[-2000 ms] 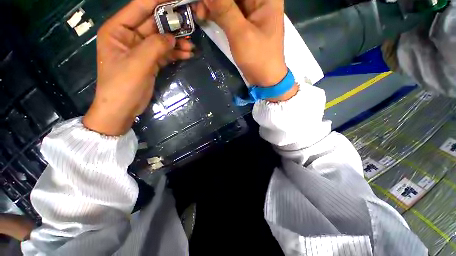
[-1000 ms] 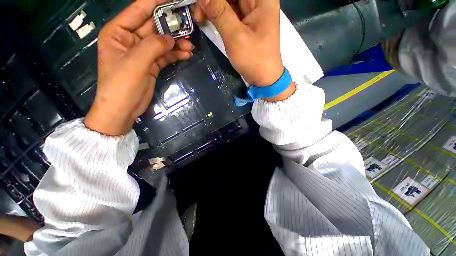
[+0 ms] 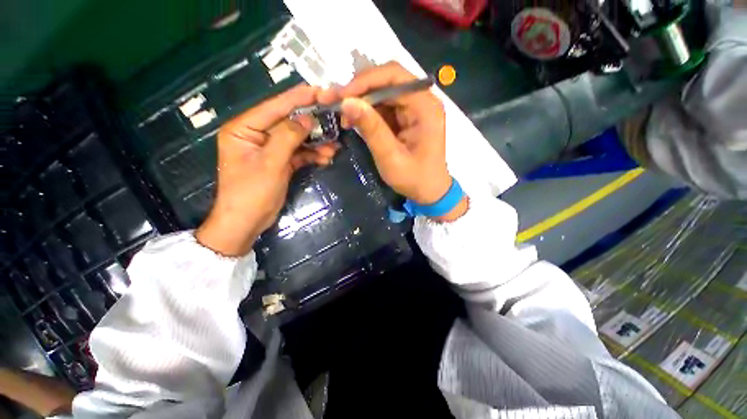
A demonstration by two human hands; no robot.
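Note:
My left hand [image 3: 254, 168] holds a small square housing [image 3: 325, 127] with a shiny rim; fingers cover part of it. My right hand [image 3: 403, 139] holds grey tweezers [image 3: 393, 92], their tip end over the housing's upper edge; whether they touch it I cannot tell. A blue strap [image 3: 442, 203] is on my right wrist. The glossy dark parts tray [image 3: 328, 237] lies below my hands. Pairs of small cream flex parts [image 3: 196, 110] lie at its upper left, upper middle and near edge.
The black housing tray [image 3: 65, 188] is at the left. A white adhesive sheet [image 3: 479, 155] lies right of the parts tray. Beyond are a red bin [image 3: 449, 8], a round reel [image 3: 541, 33] and a silver spool [image 3: 676, 42]. Another person's sleeve [image 3: 704, 123] is at the right, above wrapped cartons [image 3: 696, 286].
The view has tilted up, so the sheet's grey patch, red bin and reel now show. The hands appear lower, the housing is more covered by fingers, and the tweezers show more fully.

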